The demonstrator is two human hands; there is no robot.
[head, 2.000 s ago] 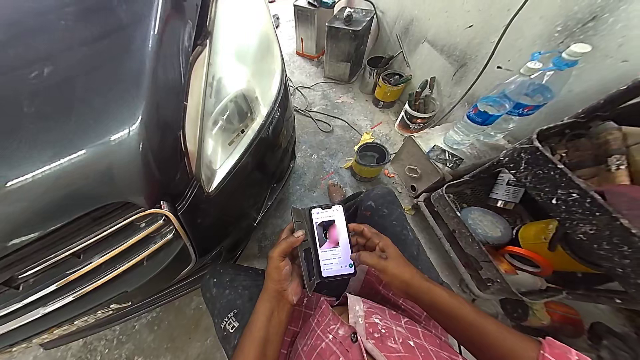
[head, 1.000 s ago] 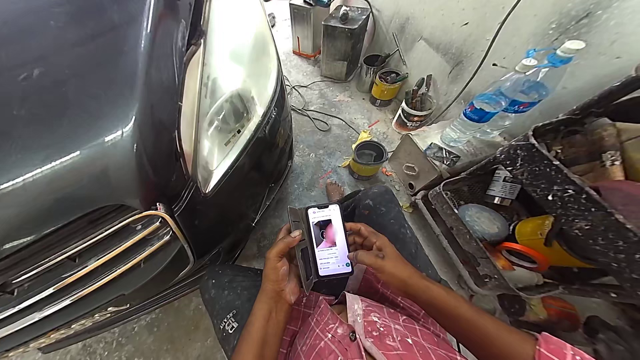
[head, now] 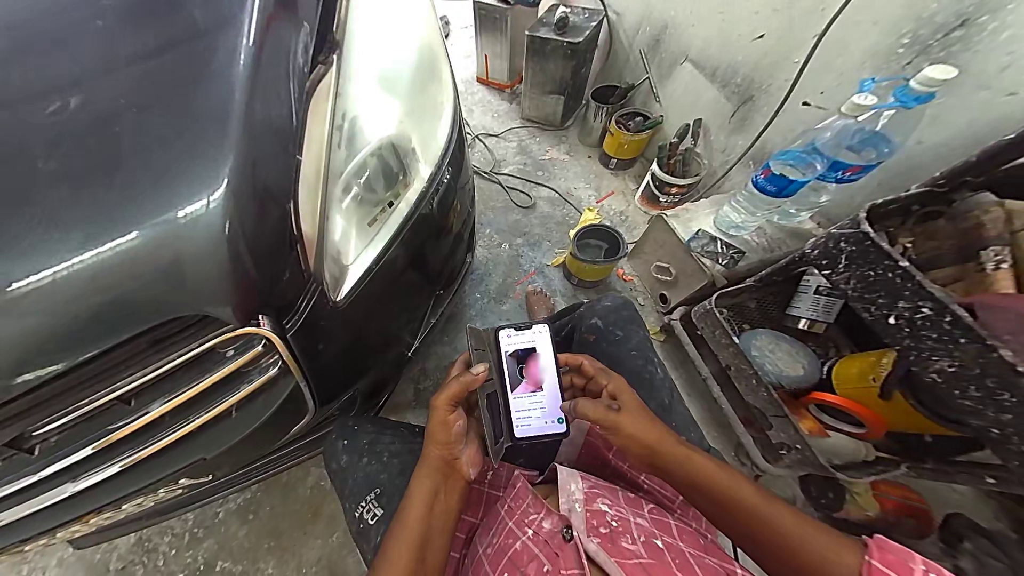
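A smartphone (head: 532,380) in a dark flip case (head: 486,400) is held upright above my lap, its lit screen showing a picture and lines of text. My left hand (head: 458,416) grips the opened case cover, thumb on its edge. Against the phone's right edge rests my right hand (head: 604,404), its fingers curled and partly hidden behind the phone, its thumb near the lower screen. A car headlight (head: 388,160) and a chrome-trimmed grille (head: 160,416) are to the left of the phone.
A yellow-and-black paint can (head: 594,254) stands on the floor ahead, near a metal plate (head: 668,264). Farther back are tool-filled cans (head: 628,138), metal tins (head: 560,68) and a cable (head: 512,180). Plastic water bottles (head: 776,184) stand by the wall. A paint-spattered crate (head: 752,416) holds tape and containers.
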